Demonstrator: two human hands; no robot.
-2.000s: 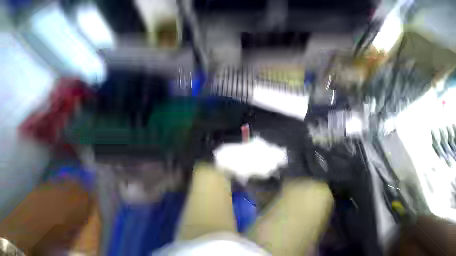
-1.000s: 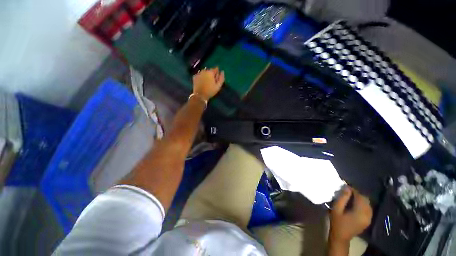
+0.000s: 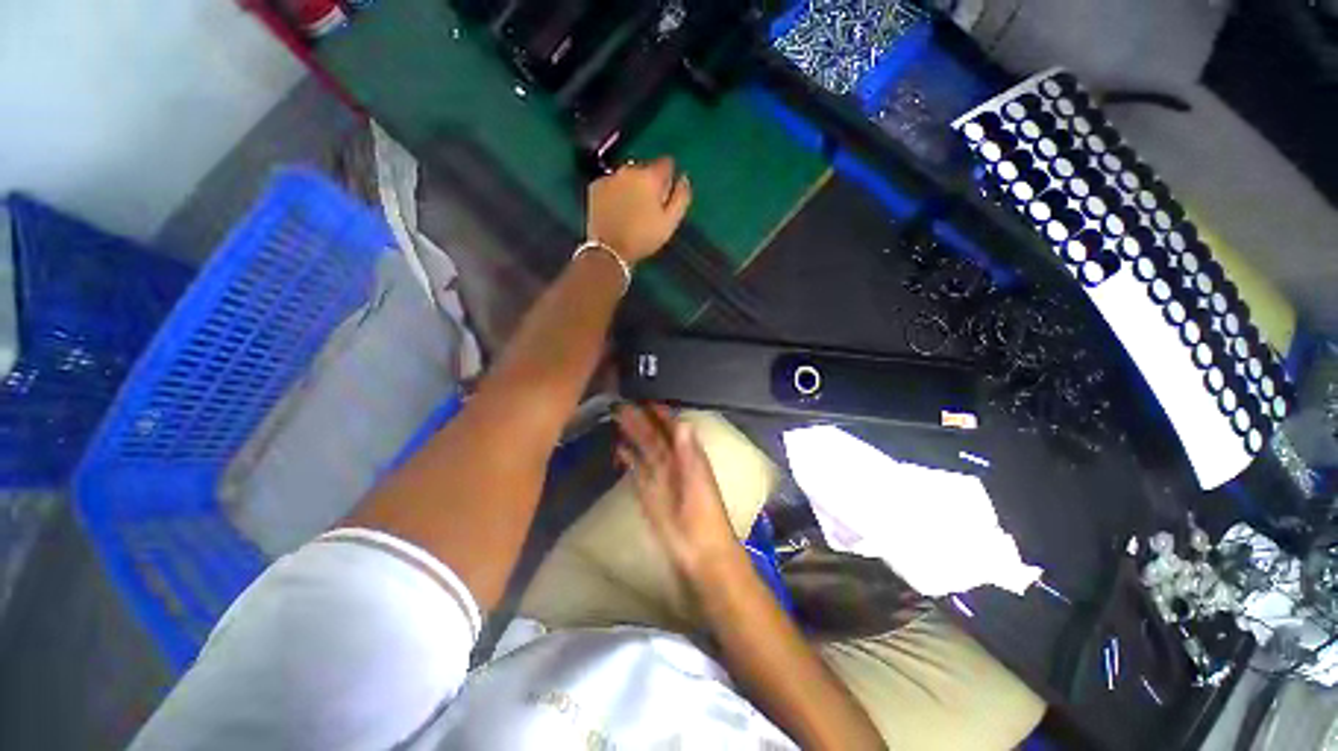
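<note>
A long black lock panel housing (image 3: 880,385) lies on the black mat, plain outer side up, with a ringed round opening and a small white-orange label at its right end. My left hand (image 3: 635,210) is curled over the green mat, beside the black lock bodies (image 3: 631,88); whether it grips something is hidden. My right hand (image 3: 675,477) is open with fingers apart, just below the housing's left end and over my lap. A crumpled white sheet (image 3: 910,514) lies below the housing.
A blue crate (image 3: 191,382) stands at left. Screws fill a blue bin (image 3: 844,44) at the back. Loose black fittings (image 3: 1013,345) lie behind the housing. A sheet of round stickers (image 3: 1145,250) and shiny metal parts (image 3: 1262,587) are at right. Thin pins lie on the mat.
My right hand has left the white sheet's right end and moved left to the housing's left end, opening. My left hand remains over the green mat. The view has shifted slightly.
</note>
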